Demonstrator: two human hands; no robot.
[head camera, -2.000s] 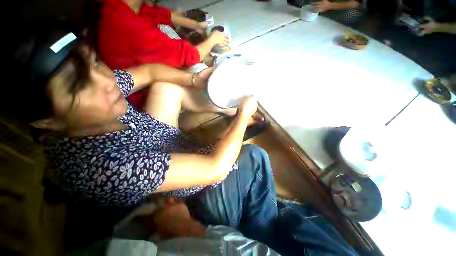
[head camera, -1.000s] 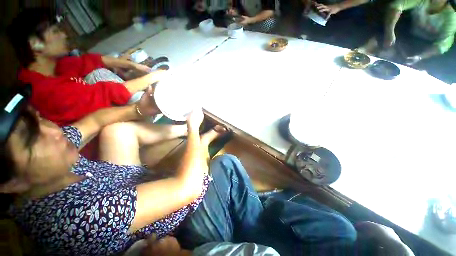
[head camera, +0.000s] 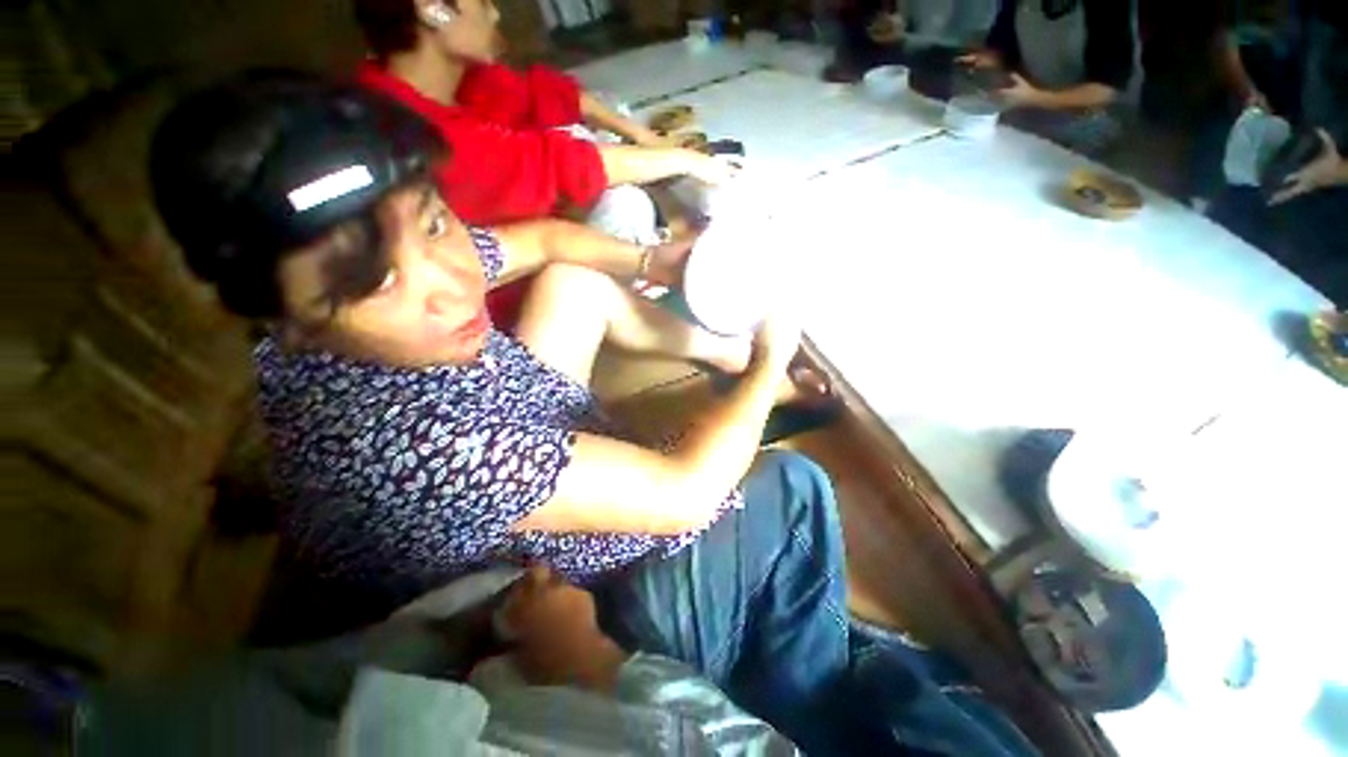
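A blurred hand (head camera: 562, 629) lies low over grey cloth at the bottom; it may be my left hand, but its fingers and any hold are unclear. My right hand is not in view. A dark round shell with a moulded inside (head camera: 1091, 639) stands tilted at the near table edge. A white round shell (head camera: 1101, 496) lies just behind it, washed out by glare, with a dark part (head camera: 1035, 470) beside it. Another pale shape (head camera: 1242, 661) is barely visible to the right. The neighbour in a patterned shirt holds a white round shell (head camera: 724, 281) with both hands.
The white table (head camera: 946, 340) has a brown edge running diagonally. A person in red (head camera: 518, 141) sits beyond the neighbour. Gold shells (head camera: 1101, 194) and white tubs (head camera: 971, 116) stand farther off. People sit across the table. The neighbour's jeans-clad legs (head camera: 739, 592) are near the edge.
The view has swung back left since one second ago, so things sit farther right. The neighbour's face has turned towards me. The neighbour still holds the white shell.
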